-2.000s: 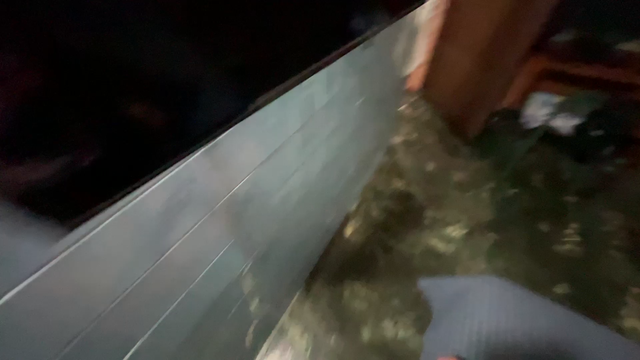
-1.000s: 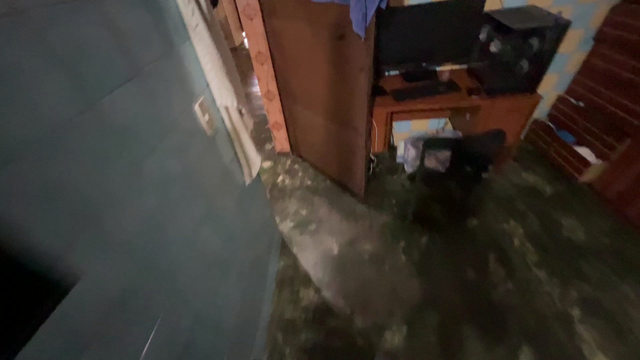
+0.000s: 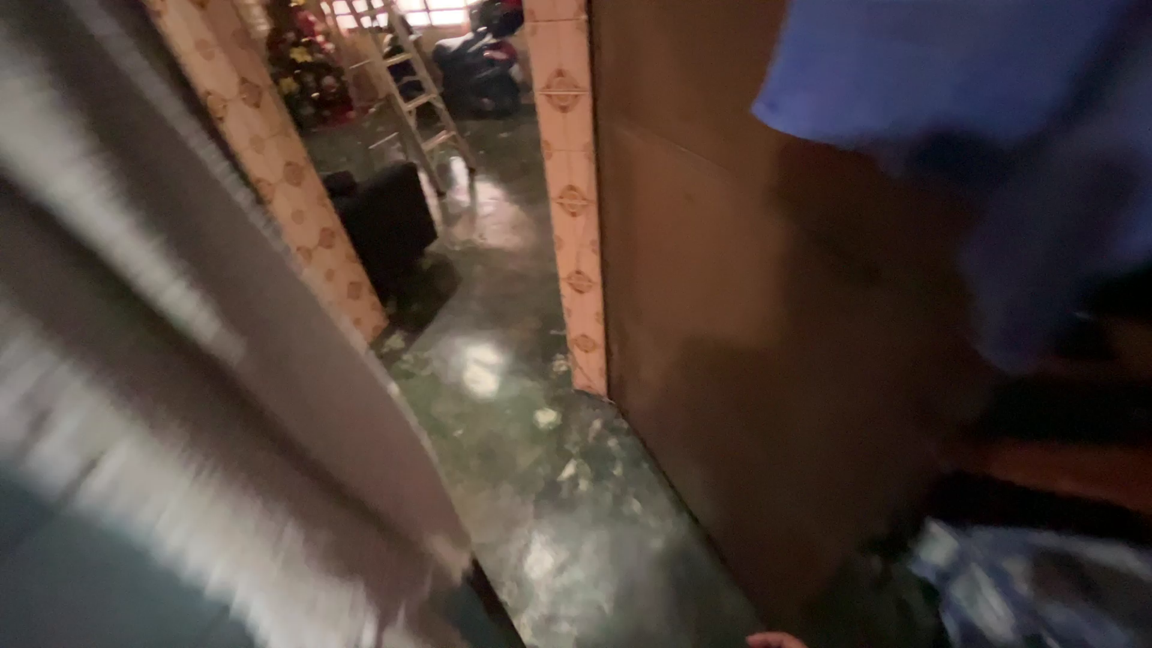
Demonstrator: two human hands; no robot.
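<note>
A small piece of a hand (image 3: 776,640), probably fingertips, shows at the bottom edge of the head view, right of the middle. Which hand it belongs to and what it may hold cannot be told. It appears near the foot of a brown wooden door (image 3: 711,297). A blue cloth (image 3: 900,72) hangs over the door's upper right part. On the left, a light curtain (image 3: 225,297) hangs close to the camera, blurred. No other hand shows.
Between tiled door posts (image 3: 576,207), a shiny green patterned floor (image 3: 540,468) leads into another room. A dark armchair (image 3: 387,225), a metal stepladder (image 3: 414,90), a decorated Christmas tree (image 3: 306,67) and a motorcycle (image 3: 481,67) stand there. A plastic bag (image 3: 1035,585) lies lower right.
The view has moved close to the doorway and the brown door. The computer desk seen a second ago is mostly out of view, and the room beyond now shows.
</note>
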